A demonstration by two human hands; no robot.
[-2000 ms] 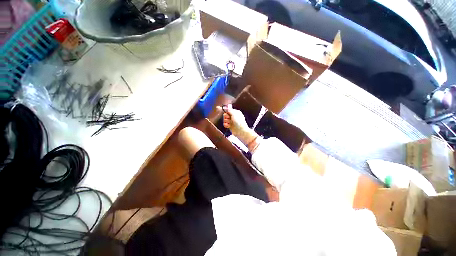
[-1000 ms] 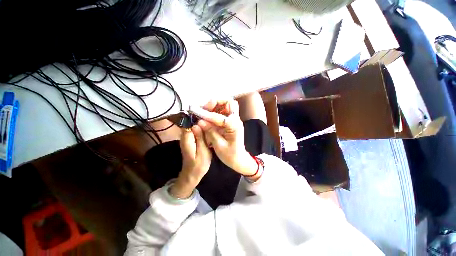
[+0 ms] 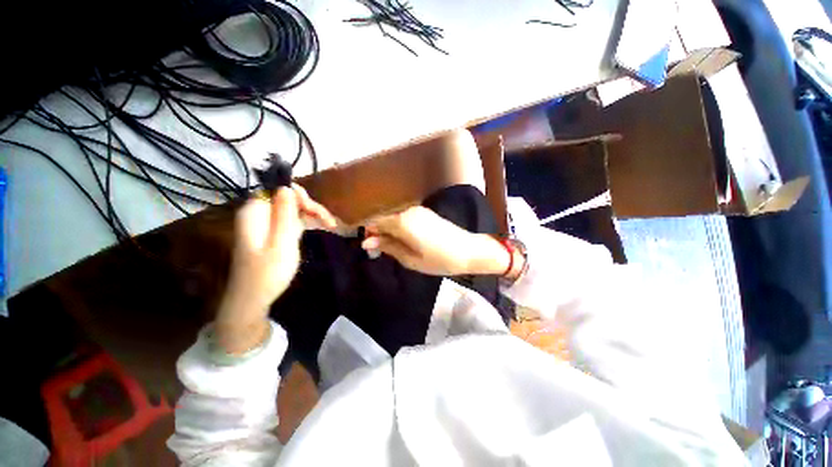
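My left hand [image 3: 263,248], blurred, holds a small dark cable bundle [image 3: 275,171] at its fingertips, at the table's front edge. My right hand [image 3: 415,241] is to the right of it, over the dark lap, with the fingers closed on a small black piece [image 3: 361,233], perhaps a cable end. Whether a strand joins the hands cannot be told. A pile of loose black cables [image 3: 265,57] lies on the table at upper left, with strands hanging over the edge. Thin black twist ties [image 3: 401,23] lie farther back on the table.
An open cardboard box [image 3: 657,150] with a dark inside stands right of the lap. A red stool [image 3: 100,401] is at lower left. A white and blue card [image 3: 646,46] lies at the table's right end. A dark blue vehicle [image 3: 792,146] is at far right.
My right hand first came back from over the box and met my left hand at the table edge. Now the hands are apart, the left farther left with the bundle.
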